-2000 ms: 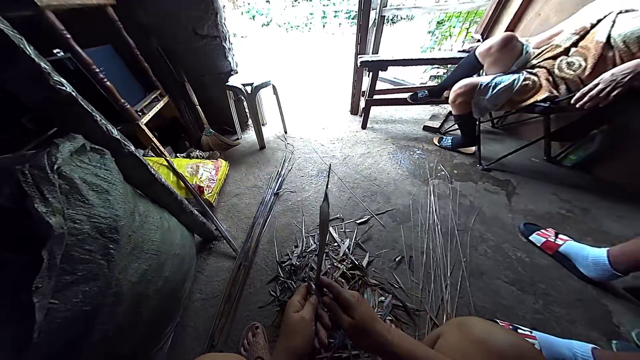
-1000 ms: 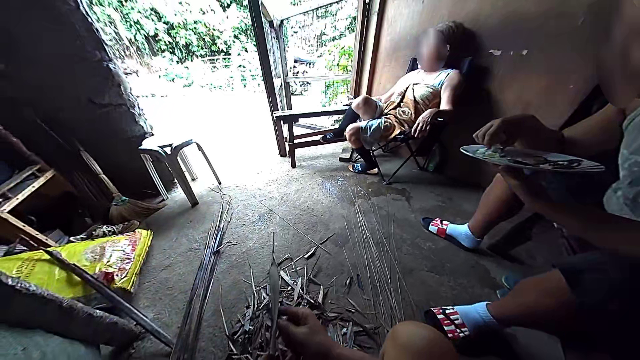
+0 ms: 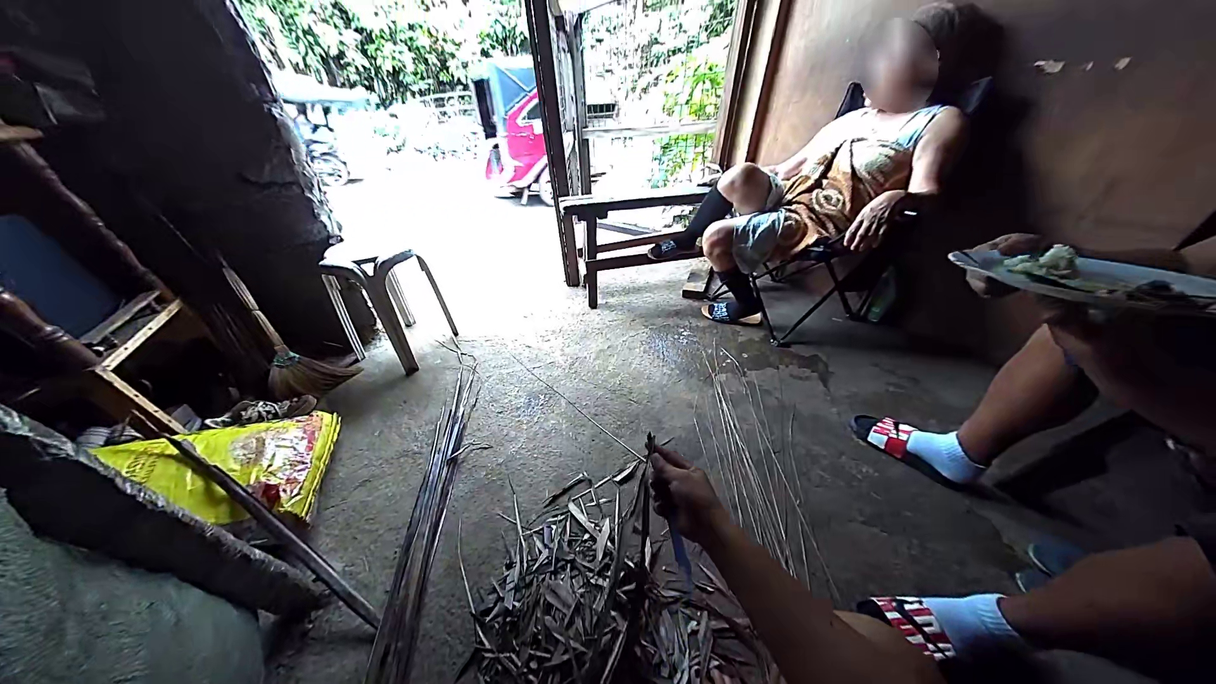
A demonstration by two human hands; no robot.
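My right hand (image 3: 686, 496) is closed around the upper end of a dark palm frond strip (image 3: 642, 551), above a pile of dry leaf strips (image 3: 560, 594) on the floor. A bluish blade, perhaps a knife (image 3: 680, 556), points down from beneath that hand. I cannot make out my left hand. Left of the pile lies a bundle of long dark fronds (image 3: 427, 513). Thin pale stripped ribs (image 3: 760, 456) are spread on the concrete to the right.
A stool (image 3: 380, 275) stands before the doorway, beside a broom (image 3: 304, 370). A yellow sack (image 3: 237, 461) and a leaning pole (image 3: 275, 532) are at left. One person sits by a wooden bench (image 3: 646, 201); another, close at right, holds a plate (image 3: 1092, 280) of food.
Both my hands were at the strip two seconds ago; now only the right shows, at the strip's upper end. A red vehicle has appeared outside. The view has swung right and up.
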